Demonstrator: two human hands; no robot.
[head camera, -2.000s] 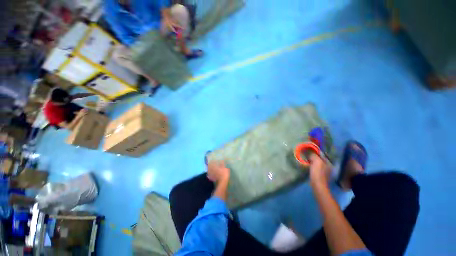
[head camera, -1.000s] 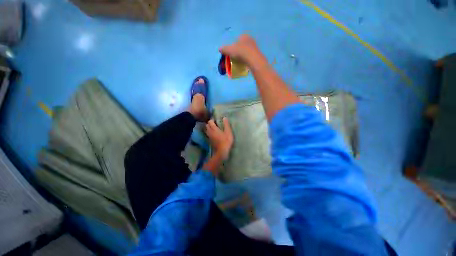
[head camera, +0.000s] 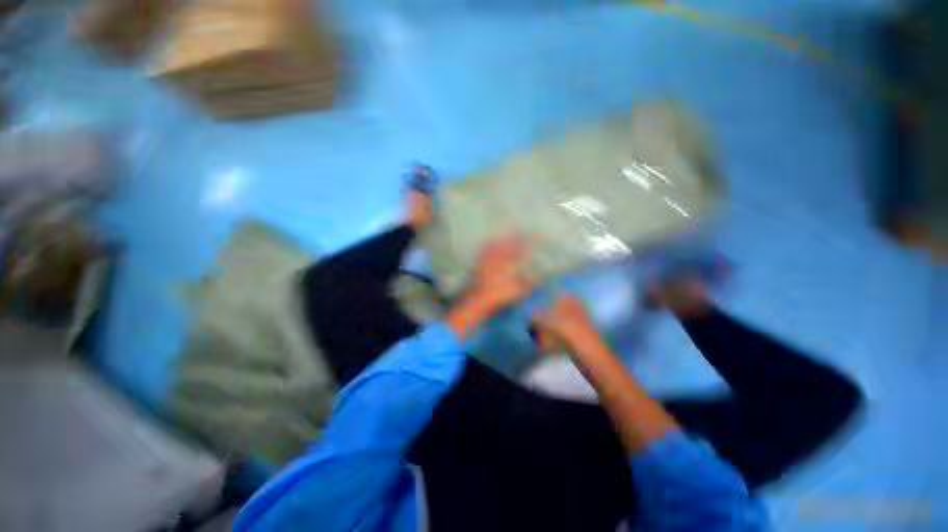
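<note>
The green bagged parcel (head camera: 572, 197) lies between my feet, tilted, with white glare from clear tape on its right half. My left hand (head camera: 502, 272) is on the parcel's near left edge, fingers blurred. My right hand (head camera: 562, 320) is just below the parcel's near edge, closed around something small and dark, too blurred to name. The orange part of the tape dispenser does not show. The whole view is blurred by motion.
Spare green woven bags (head camera: 249, 353) lie on the floor by my left leg. A grey case (head camera: 99, 447) is at the lower left. A brown carton (head camera: 249, 52) stands at the upper left. A dark green stack (head camera: 923, 135) is at the right edge. A white sheet (head camera: 559, 376) lies between my knees.
My right hand has come back from beyond the parcel to its near side. The parcel now lies more slanted, its right end farther away. My left hand stays at its left part.
</note>
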